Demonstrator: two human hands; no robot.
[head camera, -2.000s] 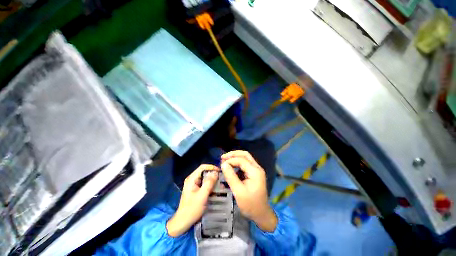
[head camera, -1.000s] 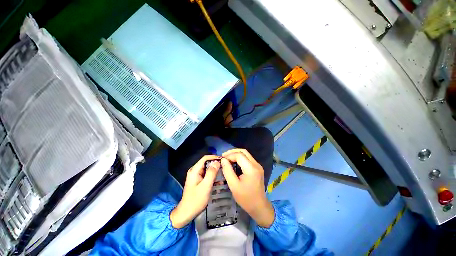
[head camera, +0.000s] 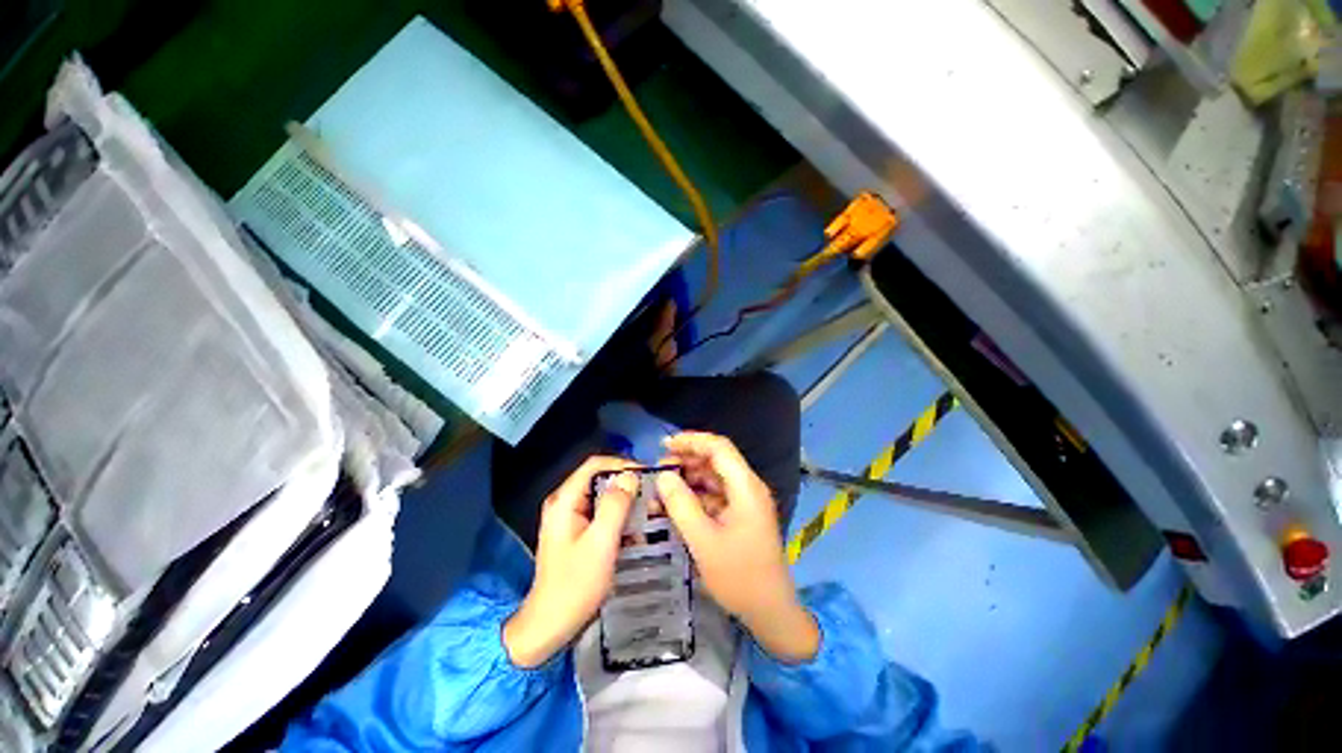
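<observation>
A phone middle frame (head camera: 648, 603), a thin black-edged rectangle with grey slotted blocks inside, lies over my lap with its long side pointing away from me. My left hand (head camera: 577, 559) holds its upper left edge, thumb on the top end. My right hand (head camera: 736, 544) is at its upper right, thumb on the top corner and index finger raised a little above the top edge. Whether a tiny part is between the right fingertips cannot be told. The fingers hide parts of the frame's top end.
A pale blue sheet (head camera: 508, 191) with rows of small marks lies ahead left. Stacked trays with a crinkled interleaf sheet (head camera: 162, 353) stand at left. The white machine (head camera: 1016, 250) curves along the right, with round buttons and a red emergency stop (head camera: 1304, 556). An orange connector (head camera: 860, 227) hangs beside it.
My right fingertips have lifted slightly off the frame's top edge and spread a little. My left hand still holds the frame. The camera view has shifted, first clearly, then slightly.
</observation>
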